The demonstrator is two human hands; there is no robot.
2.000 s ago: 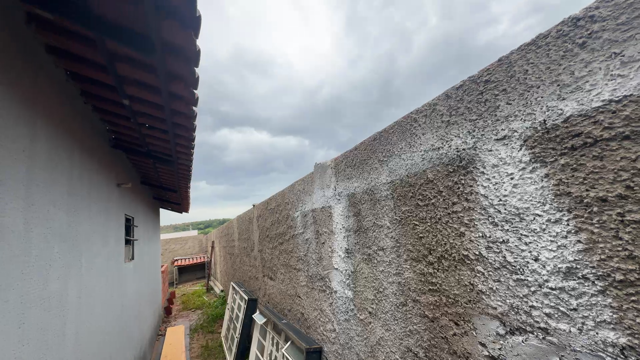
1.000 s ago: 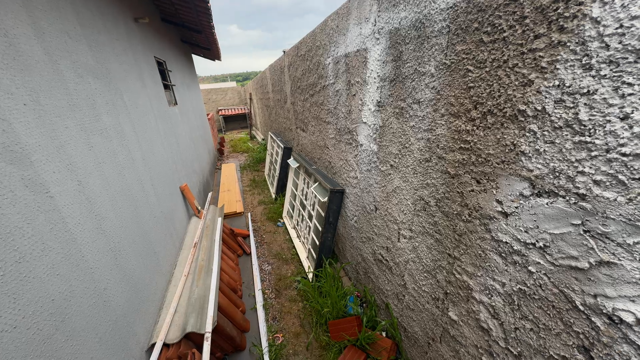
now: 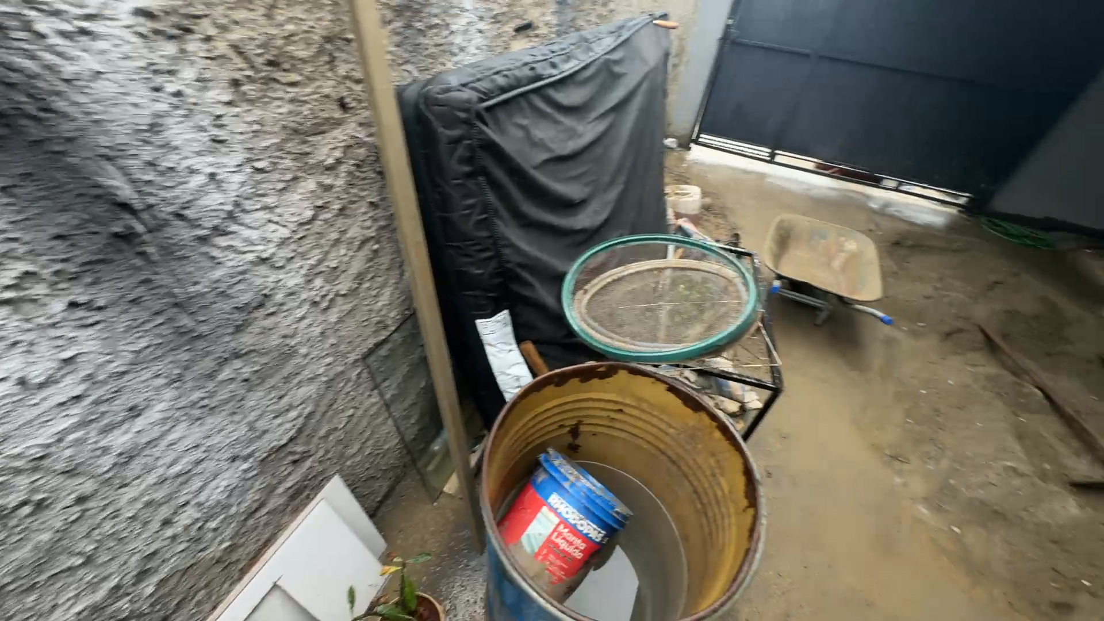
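Note:
Neither my left hand nor my right hand shows in the head view. Nearest to me stands a rusty metal drum (image 3: 707, 431), blue outside and yellowish inside, partly filled with water. A blue and red plastic bucket (image 3: 561, 517) lies tilted in it. Just behind the drum, a round sieve with a green rim (image 3: 573, 297) rests on a black metal frame (image 3: 759, 379); a second round rim shows beneath its mesh. A wooden post (image 3: 414, 233) leans upright between the drum and the rough wall.
A rough plastered wall (image 3: 207, 259) runs along the left. A black-covered mattress-like slab (image 3: 561, 172) leans on it. A wheelbarrow (image 3: 824, 254) stands on wet ground before a dark metal gate (image 3: 871, 86). White panels (image 3: 319, 561), a potted plant (image 3: 410, 599) and a plank (image 3: 1044, 388) lie around.
The view has swung from the narrow side passage with roof tiles and window grilles to the yard with the drum and gate.

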